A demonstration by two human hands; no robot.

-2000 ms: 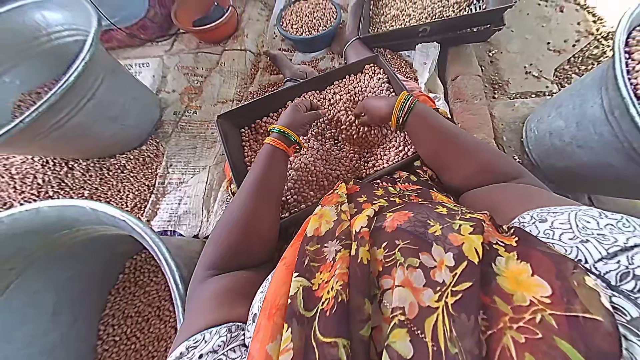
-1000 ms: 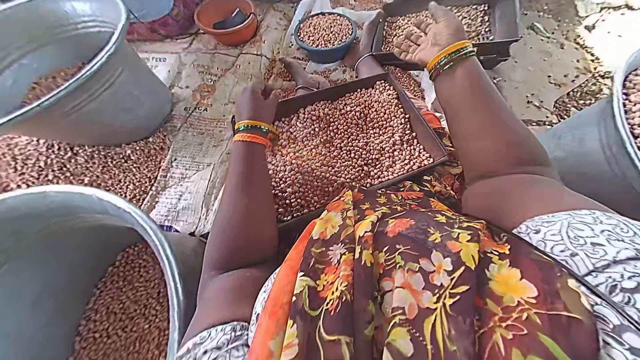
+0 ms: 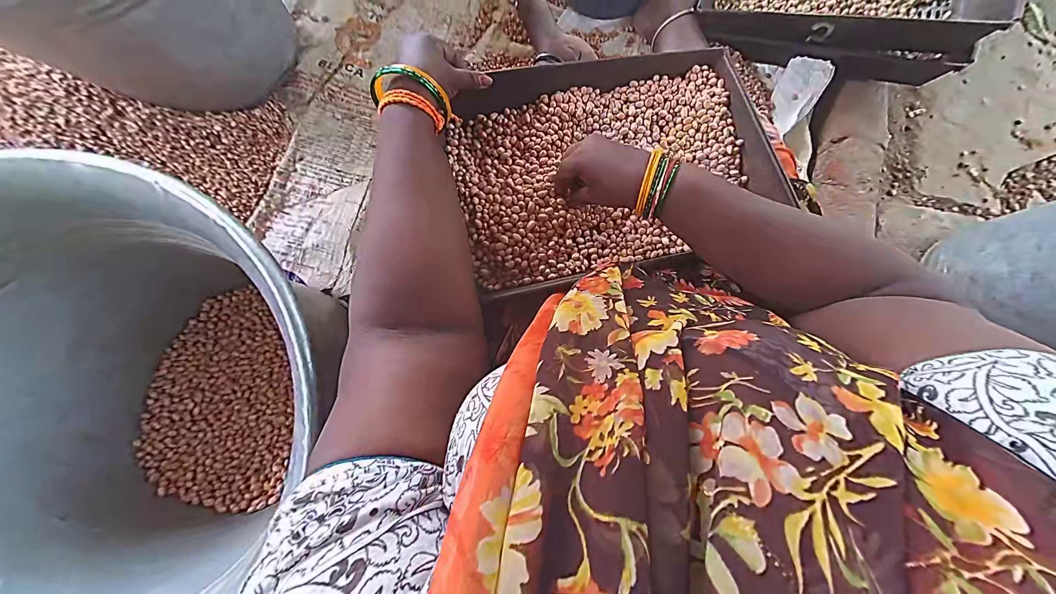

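A dark rectangular tray [image 3: 763,148] full of pinkish-brown nuts or beans [image 3: 528,198] lies just beyond my lap. At its far left corner is my left hand [image 3: 433,64], thumb over the rim and the other fingers partly hidden; it wears green and orange bangles. My right hand [image 3: 601,172], with yellow, green and red bangles, is over the middle of the heap, fingers curled down against the nuts or beans. Whether anything is between those fingers cannot be seen.
A large metal tub [image 3: 280,272] with more nuts or beans inside stands at the left, another tub [image 3: 165,49] behind it beside a spread-out pile [image 3: 198,153]. Printed sacking [image 3: 322,148] covers the floor. Another person's feet [image 3: 561,45] and a second dark tray [image 3: 858,41] are beyond.
My right hand has come down from its raised, open pose beyond the tray onto the nuts or beans. The left hand remains by the far left corner. The view has shifted.
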